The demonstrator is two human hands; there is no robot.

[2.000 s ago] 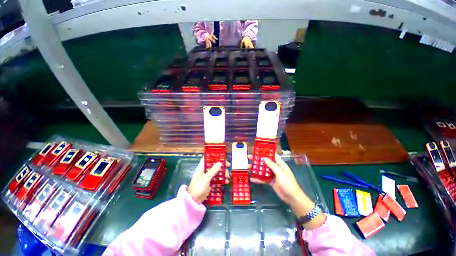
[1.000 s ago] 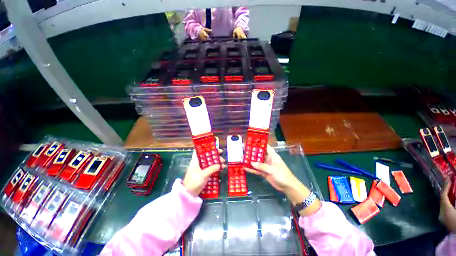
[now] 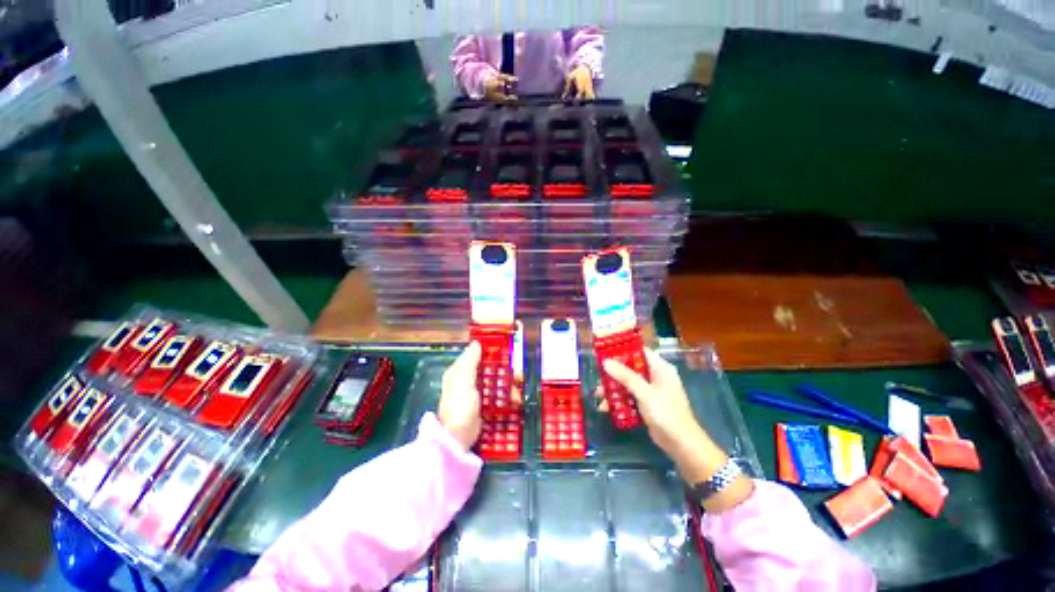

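My left hand [image 3: 460, 399] holds an open red flip phone [image 3: 494, 301] upright, its lit screen half showing blue marks and a dark round spot on top. My right hand [image 3: 657, 399] holds another open flip phone [image 3: 610, 303], tilted slightly, also with blue marks on its screen. Between them an open flip phone [image 3: 560, 393] with a white screen lies in the clear blister tray [image 3: 500, 526]. Part of one more open phone shows behind the phone in my left hand. The tray's front pockets hold no phones.
Stacked trays [image 3: 521, 249] with closed phones stand behind. A side tray [image 3: 162, 428] of phones is at left, beside a pile of spare closed phones [image 3: 353, 397]. Blue pens [image 3: 810, 407] and small orange, blue and white rectangles [image 3: 908, 474] lie right. A person in pink [image 3: 526, 64] is behind.
Blue marks now show on both held screens, which were plain white. The right-hand phone is lower and leans left. The left-hand phone is more upright. Another person's hand at the right edge is gone.
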